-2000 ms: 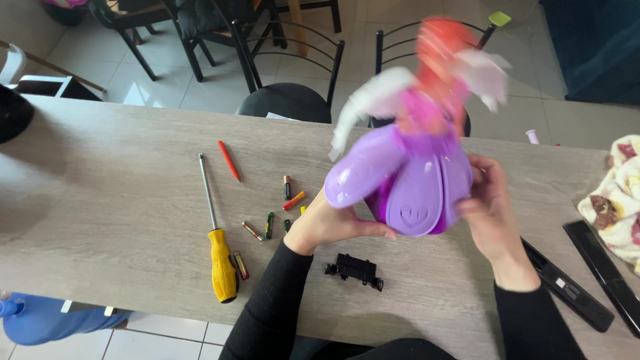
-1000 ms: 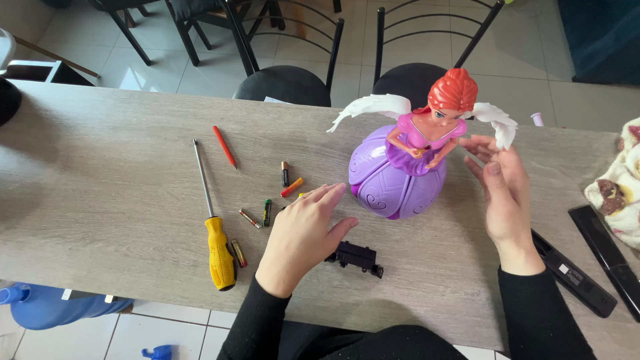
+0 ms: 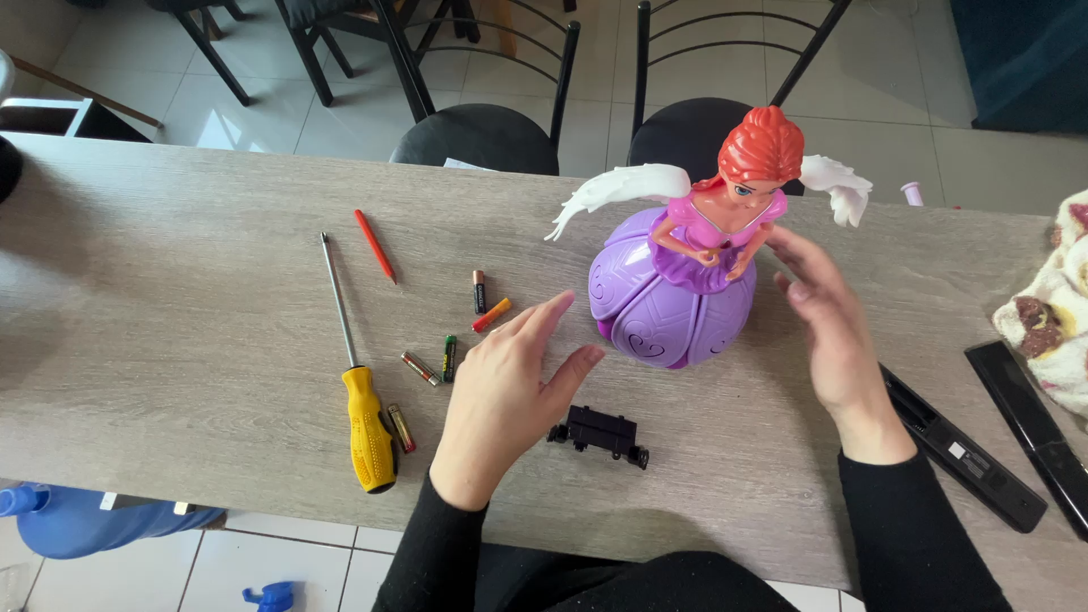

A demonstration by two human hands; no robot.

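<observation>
A winged doll toy with red hair and a round purple skirt (image 3: 680,314) stands upright on the wooden table (image 3: 212,340). My left hand (image 3: 514,391) hovers left of the skirt, fingers apart, holding nothing. Just right of the doll is my right hand (image 3: 824,331), its fingers spread; whether a fingertip touches the doll's back cannot be told. A black plastic battery cover (image 3: 600,432) lies beside my left wrist. Several small batteries (image 3: 479,292) are scattered left of my left hand, near a yellow-handled screwdriver (image 3: 369,429) and a red pencil-like stick (image 3: 375,246).
At the right lie a black remote control (image 3: 969,450) with its battery bay exposed, a long black strip (image 3: 1033,429) and a patterned cloth (image 3: 1050,314). Black chairs (image 3: 480,140) stand beyond the table's far edge. A blue water jug (image 3: 93,518) is below the near left edge.
Two seconds ago both hands held the doll tilted above the table. It now stands upright, released from my left hand. The doll has hardly moved since one second ago.
</observation>
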